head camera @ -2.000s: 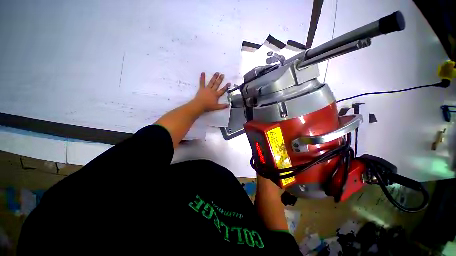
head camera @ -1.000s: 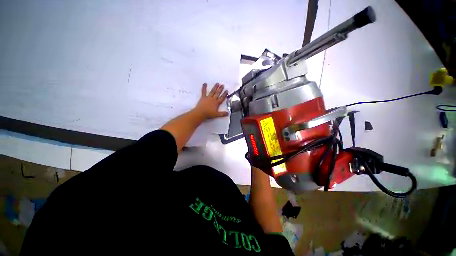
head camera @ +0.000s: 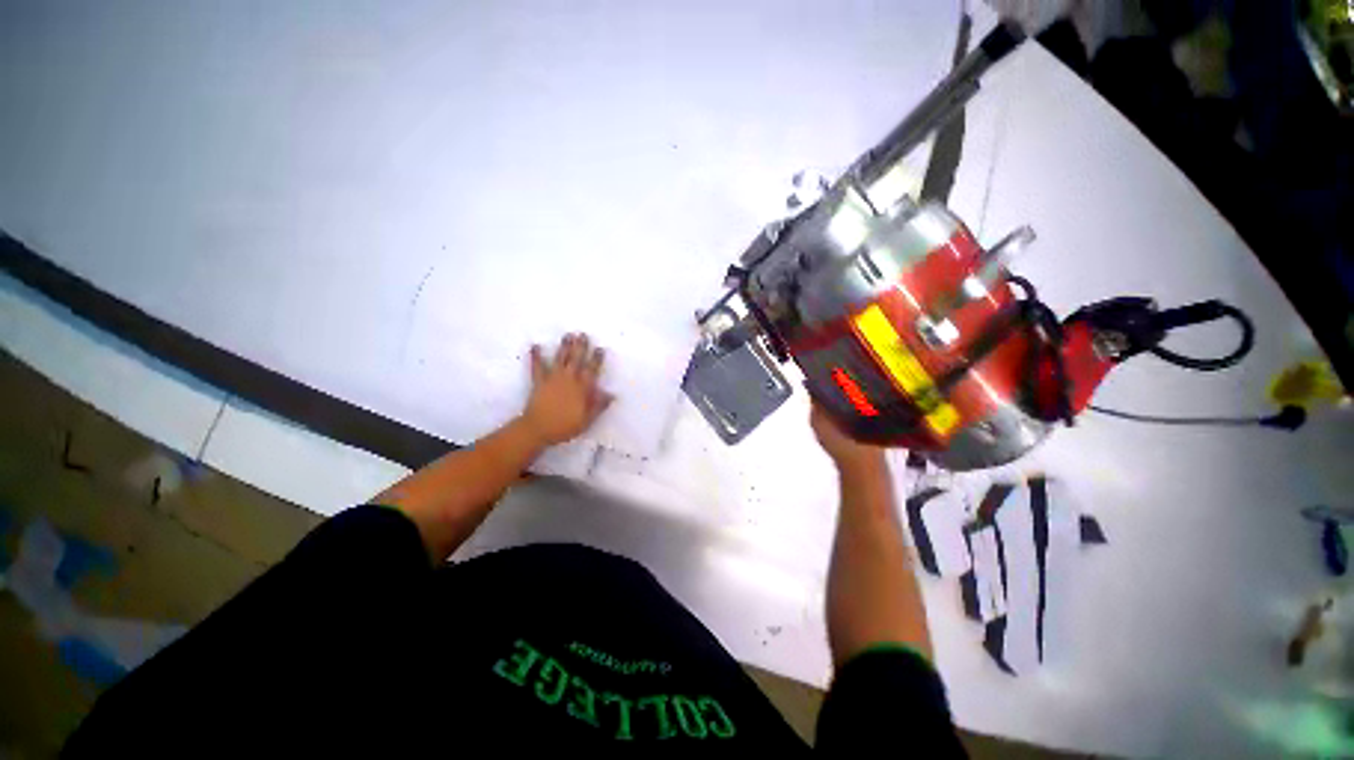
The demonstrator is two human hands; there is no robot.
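The red and silver straight-knife cutting machine (head camera: 906,334) stands right of centre, its base plate (head camera: 738,389) showing at its left side. My right hand (head camera: 836,428) reaches under the motor and holds the machine there; its fingers are hidden. My left hand (head camera: 567,389) lies flat with fingers spread on the white paper marker (head camera: 327,164), left of the base plate and apart from it. The dark fabric edge (head camera: 342,428) shows along the near left side. The blade is not clearly visible.
Several narrow cut pieces with dark edges (head camera: 1010,572) lie right of my right forearm. The power cord (head camera: 1218,419) trails right, near a yellow plug connector (head camera: 1307,383). A dark strip (head camera: 944,156) lies behind the machine. Scraps litter the floor (head camera: 89,520) at left.
The machine has turned, and its base plate now shows more fully. My left hand has moved left and nearer me, away from the machine. The narrow pieces at right have come into view.
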